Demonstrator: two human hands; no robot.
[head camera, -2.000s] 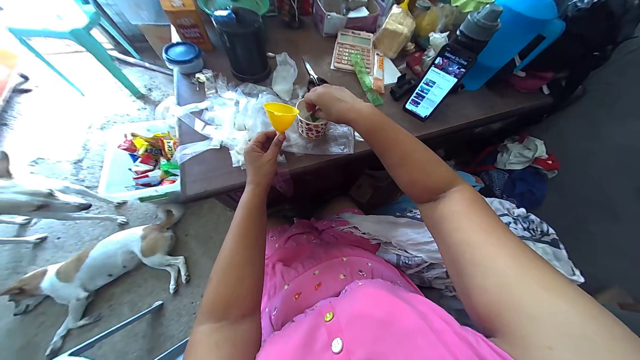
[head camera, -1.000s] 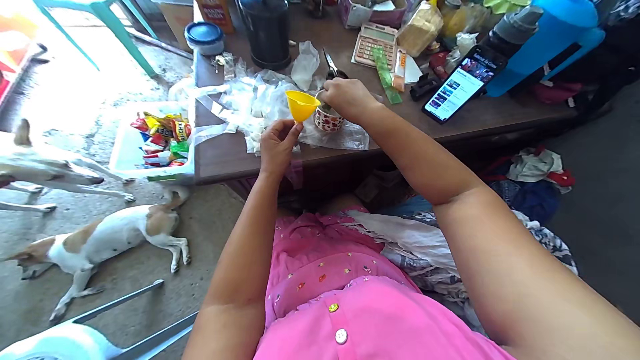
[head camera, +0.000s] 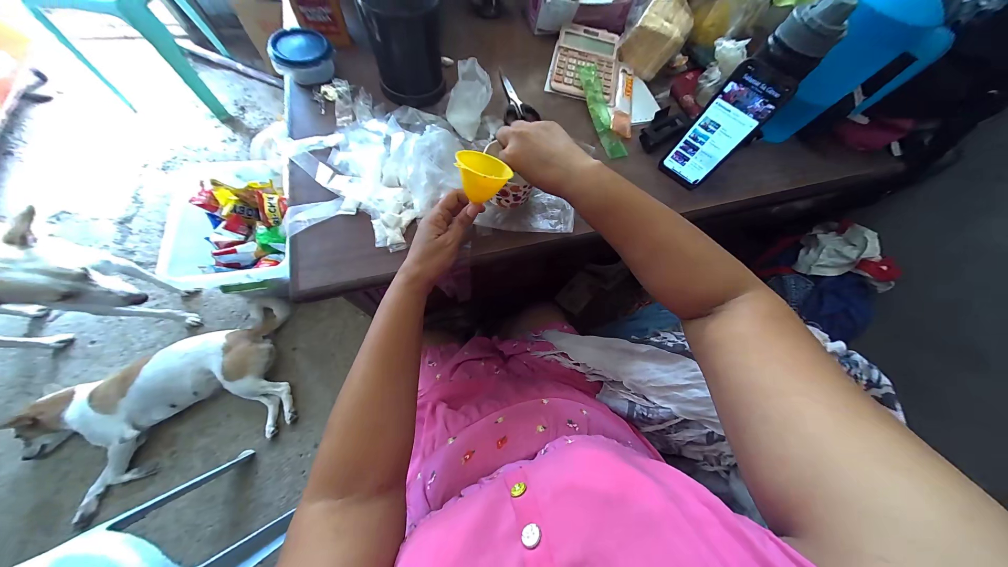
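Observation:
A yellow plastic funnel (head camera: 483, 176) is held upright by its lower end in my left hand (head camera: 446, 230), above the table's front edge. A clear plastic bag seems to hang below those fingers, but it is faint. Just right of the funnel, my right hand (head camera: 543, 153) is over a patterned cup (head camera: 512, 193); its fingers are curled and their tips partly hidden, so what they grip cannot be told. The cup stands on a clear plastic sheet (head camera: 543, 214). Clear plastic bags (head camera: 402, 157) and small white packets (head camera: 390, 228) lie left of the cup.
On the wooden table (head camera: 339, 264) are scissors (head camera: 516, 102), a calculator (head camera: 584, 61), a green strip (head camera: 602, 114), a black canister (head camera: 403, 55), a blue-lidded tub (head camera: 302, 55) and a propped phone (head camera: 724, 126). A tray of snack packets (head camera: 181, 260) and dogs (head camera: 173, 378) are at left.
The right hand stays by the cup and the left hand keeps the funnel beside it. The view has shifted somewhat. No other plain change shows.

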